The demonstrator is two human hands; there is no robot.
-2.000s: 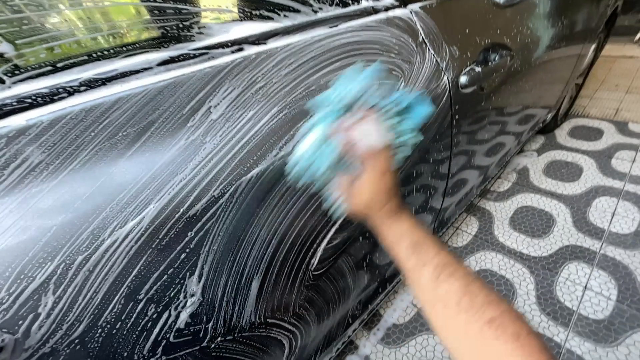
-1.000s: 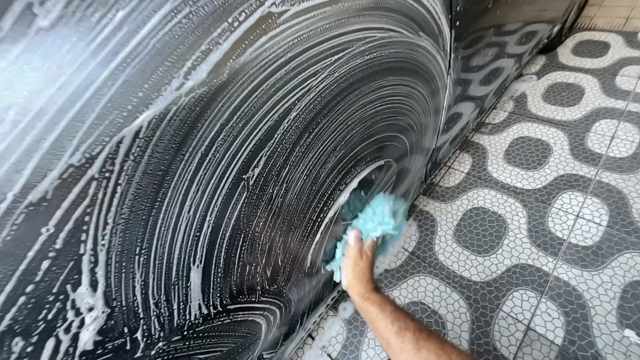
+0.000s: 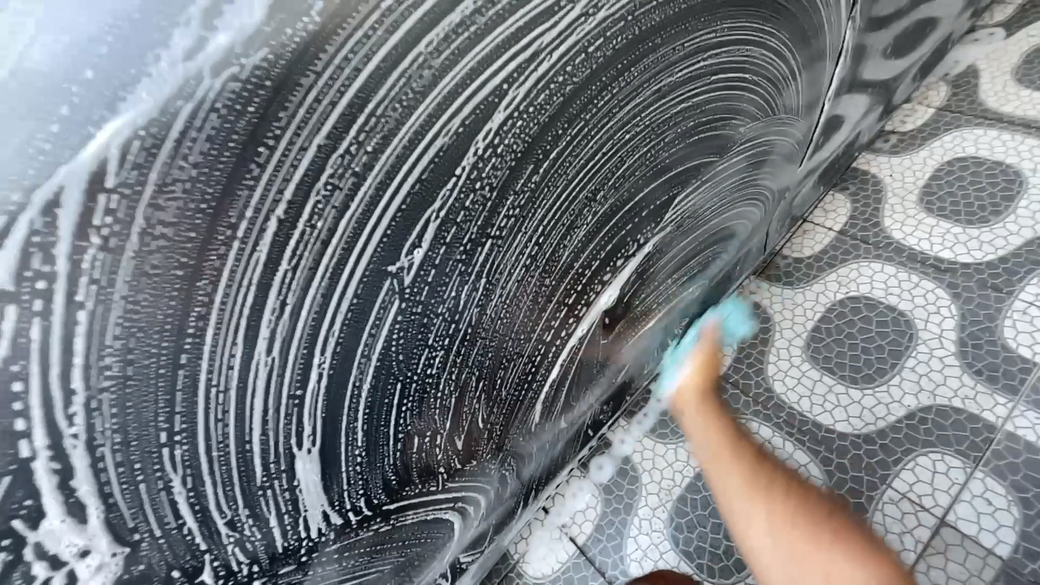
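Note:
My right hand (image 3: 697, 370) grips a light blue wash mitt or cloth (image 3: 731, 318), pressed to the lower edge of a dark car door panel (image 3: 455, 244). Both hand and mitt are slightly blurred. Curved streaks of white soap foam cover the panel, with thicker foam (image 3: 69, 544) near its lower left. My left hand is outside the view.
Tiled floor (image 3: 861, 341) in a grey and white wavy pattern runs along the car's right side. Foam drops (image 3: 601, 467) lie on it beside the sill. A panel gap (image 3: 829, 89) crosses the car at the upper right.
My right hand has gone from high on the panel, near the door handle, down to its bottom edge with the blue mitt. The view has tilted down and come closer.

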